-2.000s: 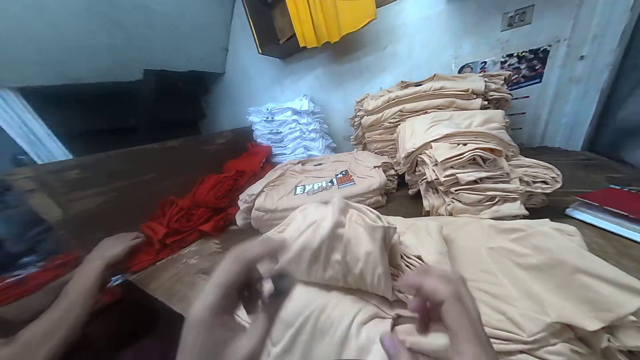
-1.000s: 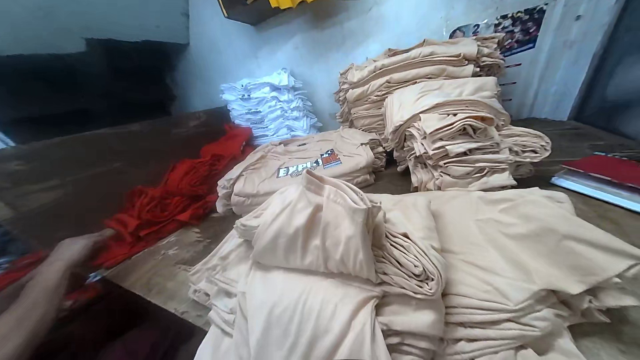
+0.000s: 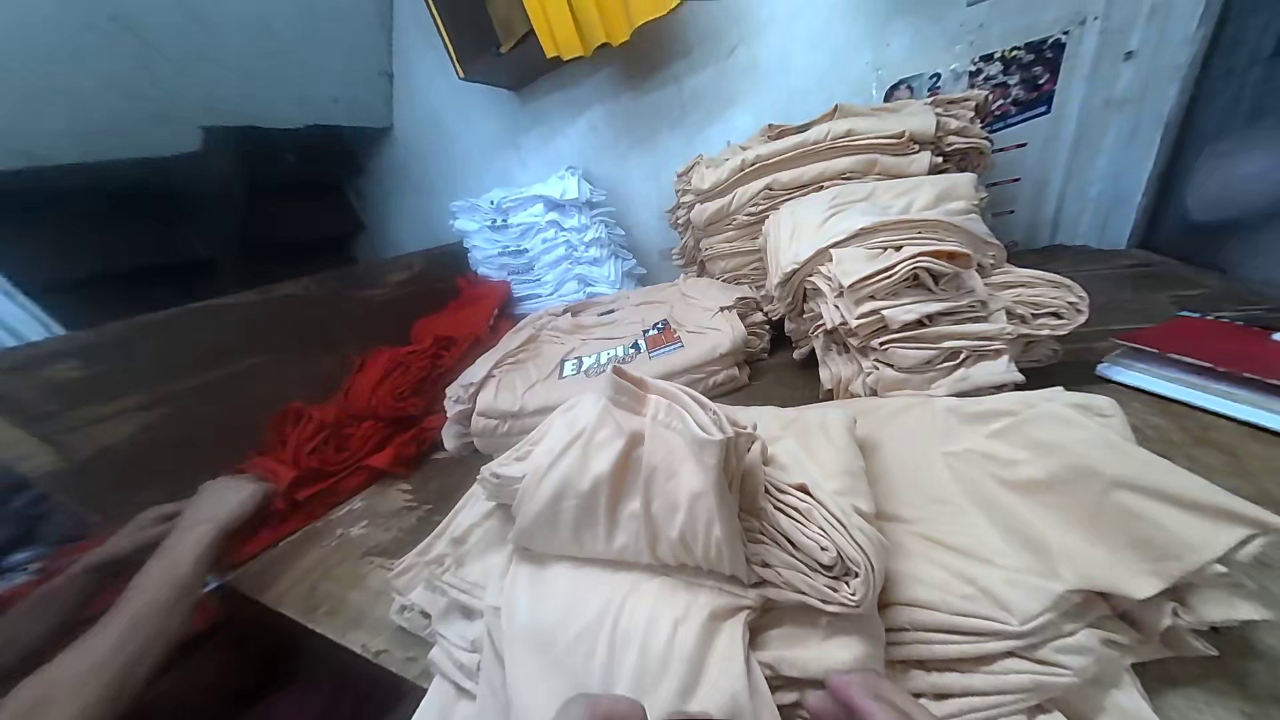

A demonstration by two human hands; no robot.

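Note:
Only the fingertips of my left hand (image 3: pixel 600 707) show at the bottom edge, against the front of a pile of folded beige cloth (image 3: pixel 620 640). To their right, part of my right hand (image 3: pixel 865 697) lies at the same pile's lower edge, blurred. Whether either hand grips the cloth is hidden. A thick folded beige bundle (image 3: pixel 630 490) rests on top of the pile. Beside it on the right, wide beige fabric pieces (image 3: pixel 1000 500) are spread in layers. Behind the bundle is a stack of beige printed T-shirts (image 3: pixel 530 370).
At the left, a co-worker's hands (image 3: pixel 225 500) touch red cloth (image 3: pixel 360 420) on the wooden table (image 3: pixel 350 560). White folded garments (image 3: pixel 545 240) and tall beige stacks (image 3: pixel 830 190) stand by the wall. A red-covered book (image 3: pixel 1210 345) lies at right. Yellow cloth (image 3: pixel 595 20) hangs above.
Two seconds ago both my hands were raised beside the beige bundle; one second ago they were out of view. Now their fingertips show at the bottom edge. A second hand of the co-worker has come into view.

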